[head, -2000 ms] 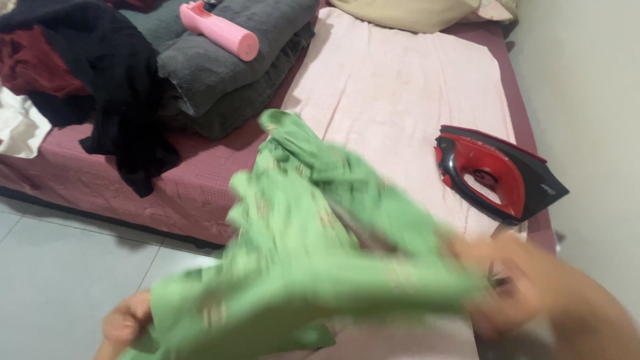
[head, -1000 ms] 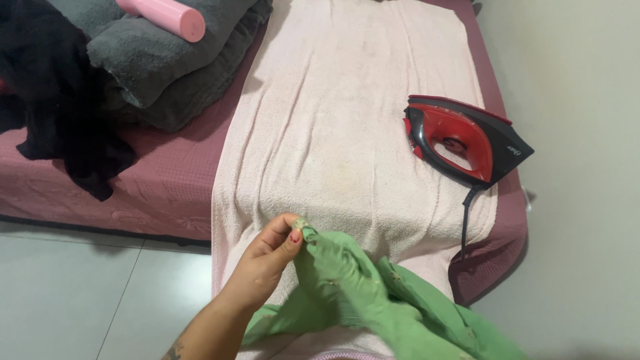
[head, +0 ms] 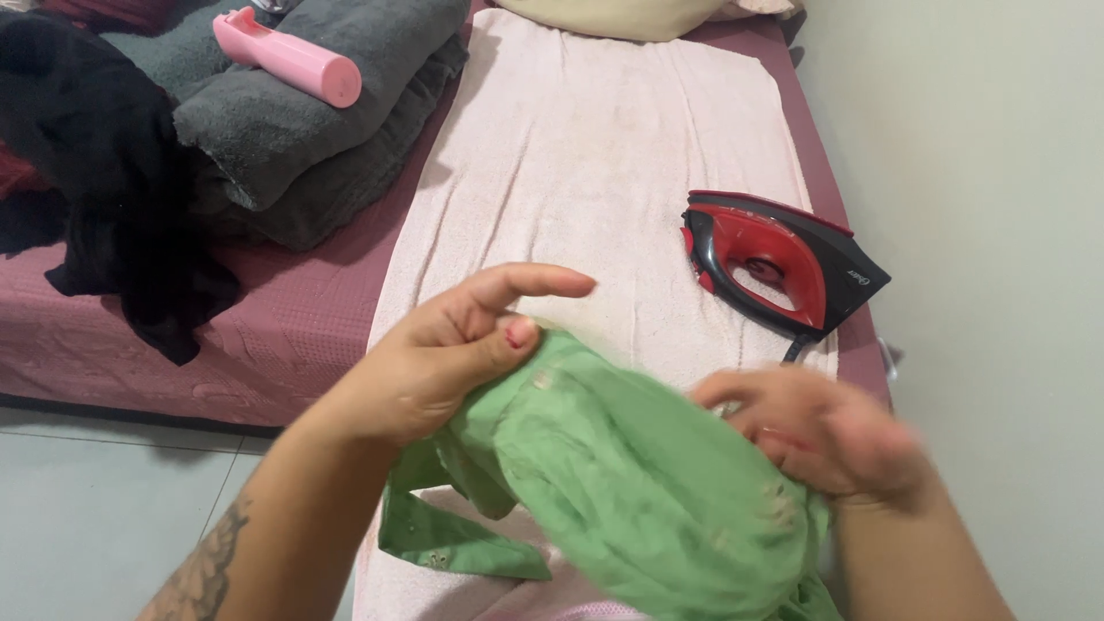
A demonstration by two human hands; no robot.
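A light green garment (head: pixel 638 466) with small embroidered spots hangs bunched between my hands, over the near part of a pale pink towel (head: pixel 595 172). My left hand (head: pixel 474 345) pinches its upper left edge with the thumb, the index finger stretched out. My right hand (head: pixel 811 431), blurred, is at the garment's right side; some of its fingers are hidden by the cloth, so its hold is unclear. A red and black Oster clothes iron (head: pixel 776 263) lies on the towel's right side, beyond my right hand, its cord partly seen.
Folded dark grey blankets (head: pixel 293 129) lie at the upper left with a pink plastic bottle-like object (head: pixel 289 56) on top. Black clothing (head: pixel 112 172) drapes over the edge of the mauve-covered bed (head: pixel 285 345). A cream pillow (head: pixel 621 13) is at the far end; a wall (head: pixel 966 172) runs along the right.
The green garment, spread sideways at first, then low at my left hand, is now raised and bunched between both hands. My right hand, out of view one second ago, shows again.
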